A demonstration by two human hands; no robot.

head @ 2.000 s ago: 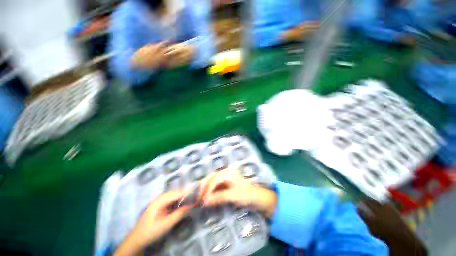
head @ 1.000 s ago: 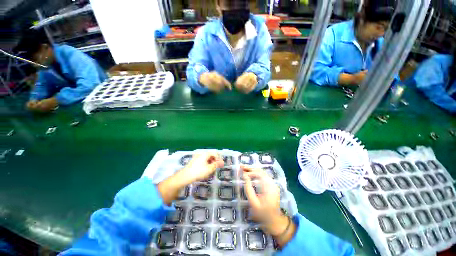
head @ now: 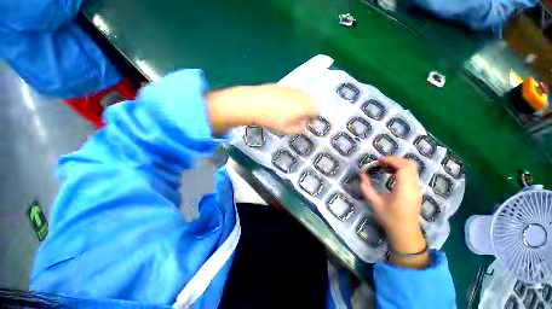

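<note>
A translucent white blister tray (head: 315, 75) lies tilted on the green bench, with rows of dark rounded-square watch cases (head: 340, 206) in its pockets. My left hand (head: 266, 108) is over the tray's left part, blurred; its fingers point down to the pockets, and whether it holds anything is hidden. My right hand (head: 396, 196) is over the tray's middle right, thumb and index finger curved towards each other at a dark case. It does not show clearly whether the fingers grip that case or only hover over it.
A white fan (head: 534, 235) stands at the right, beside part of another tray (head: 499, 289). Small metallic parts (head: 436, 78) lie on the green belt (head: 387, 54). A yellow-orange box with a red knob (head: 534, 95) is at far right. A person's blue sleeve and red stool (head: 100, 108) are at left.
The view has turned down and to the left. My hands, close together over the tray's far rows before, are now farther apart, the left over its left part.
</note>
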